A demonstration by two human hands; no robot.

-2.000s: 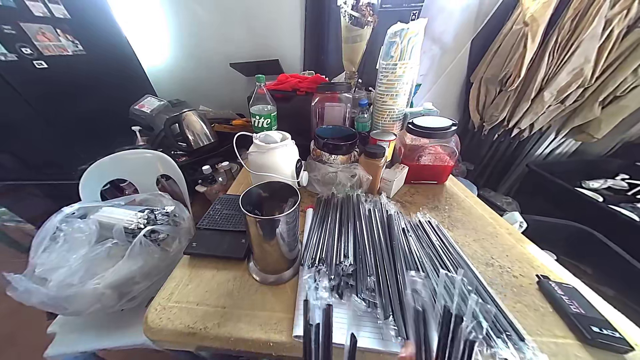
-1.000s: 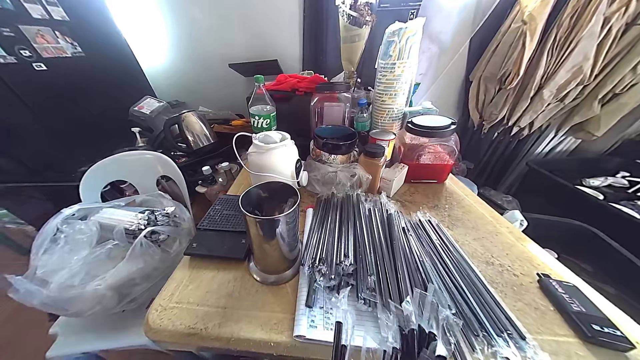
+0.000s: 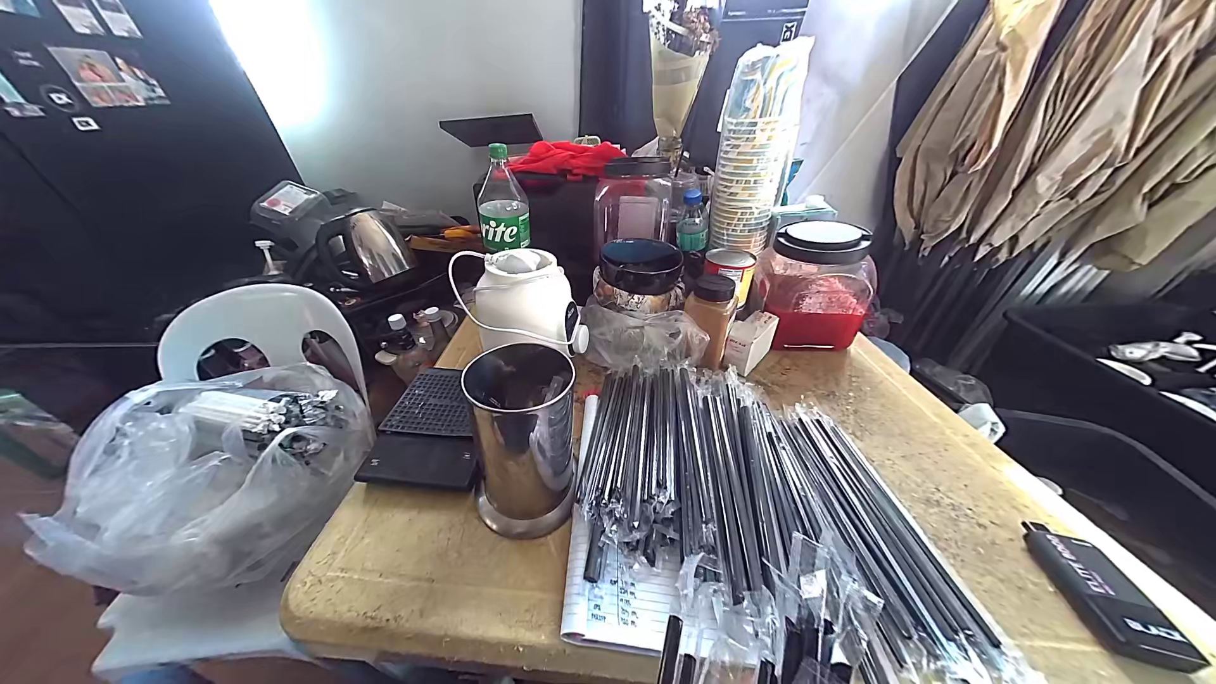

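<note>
Neither of my hands shows in the head view. A broad pile of black drinking straws in clear wrappers (image 3: 722, 465) covers the middle of the wooden table (image 3: 408, 570). Under its left side lies a lined notebook page (image 3: 613, 594) with handwriting. More wrapped straws stick up at the bottom edge, cut off by the frame. Left of the pile stands a metal cylinder cup (image 3: 522, 456), beside a black flat device with a grid mat (image 3: 423, 432). A clear plastic bag (image 3: 199, 484) holding wrapped straws rests on a white plastic chair (image 3: 256, 318).
Behind the straws stand a white jug (image 3: 522, 299), a black-lidded jar (image 3: 641, 275), a brown bottle (image 3: 710, 318), a jar with red contents (image 3: 822, 294), a green-labelled soda bottle (image 3: 503, 204) and stacked cups (image 3: 755, 161). A black box-shaped item (image 3: 1111, 594) lies near the right edge.
The wrapped straws at the bottom edge have shifted, and those nearest the notebook's lower part lie differently. A bit of a finger, visible at the bottom two seconds ago, is out of view.
</note>
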